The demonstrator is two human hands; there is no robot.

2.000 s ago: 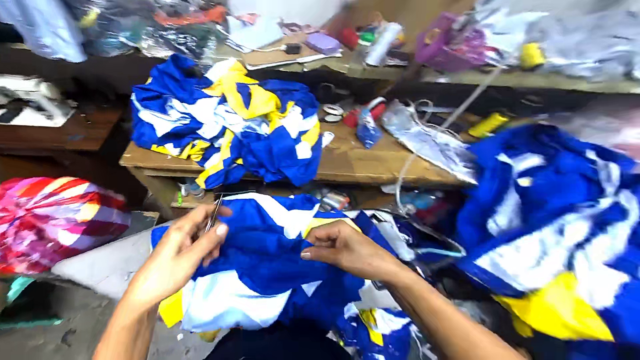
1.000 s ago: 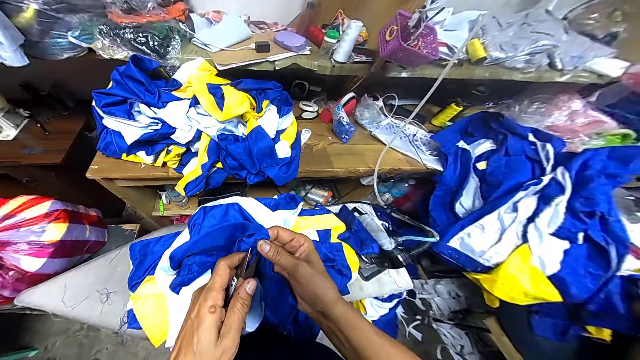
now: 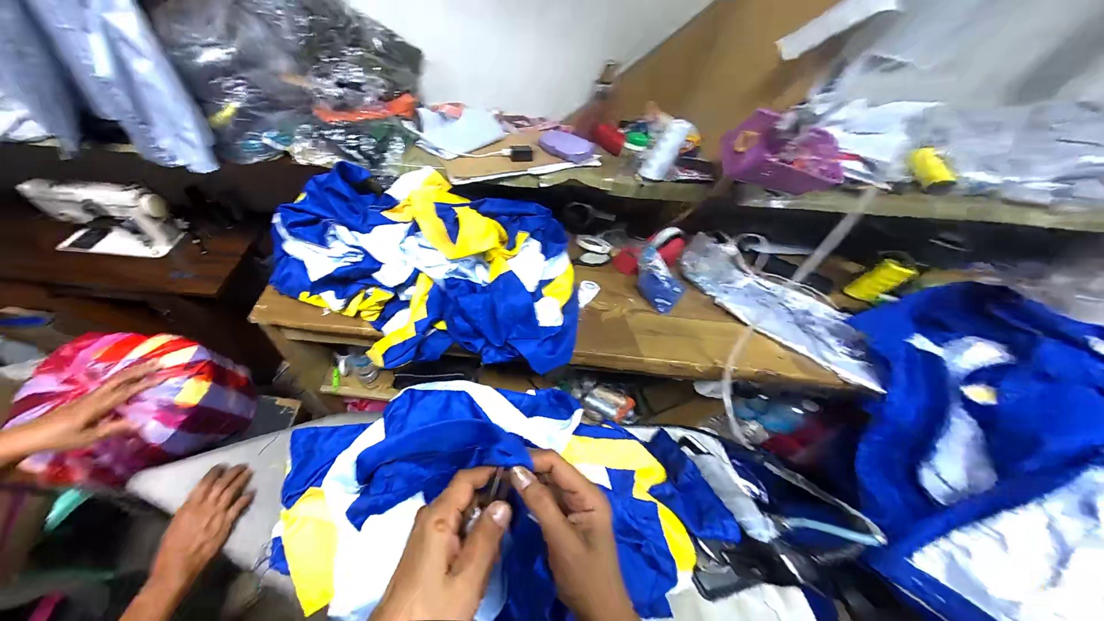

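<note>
A blue, white and yellow garment (image 3: 405, 483) lies spread low in the middle of the view, over a pale padded surface. My left hand (image 3: 453, 535) holds a small metal tool (image 3: 495, 485), perhaps thread snips, mostly hidden by the fingers. Close beside it, my right hand (image 3: 565, 526) pinches the blue cloth between thumb and fingers. The fingertips of both hands nearly meet at the cloth's edge. Beyond them a heap of like garments (image 3: 466, 259) rests on the wooden table.
Another person's hands (image 3: 203, 517) are at the left, one over a striped bundle (image 3: 164, 397). A wooden table (image 3: 638, 336) crosses the middle. Blue and white cloth (image 3: 966, 431) is piled at the right. A sewing machine (image 3: 112, 211) stands at the left, and a cluttered shelf (image 3: 569, 172) runs behind.
My hands have come together at the blue cloth since two seconds ago, when they were apart. Another person's hands have appeared at the left. The view has shifted left.
</note>
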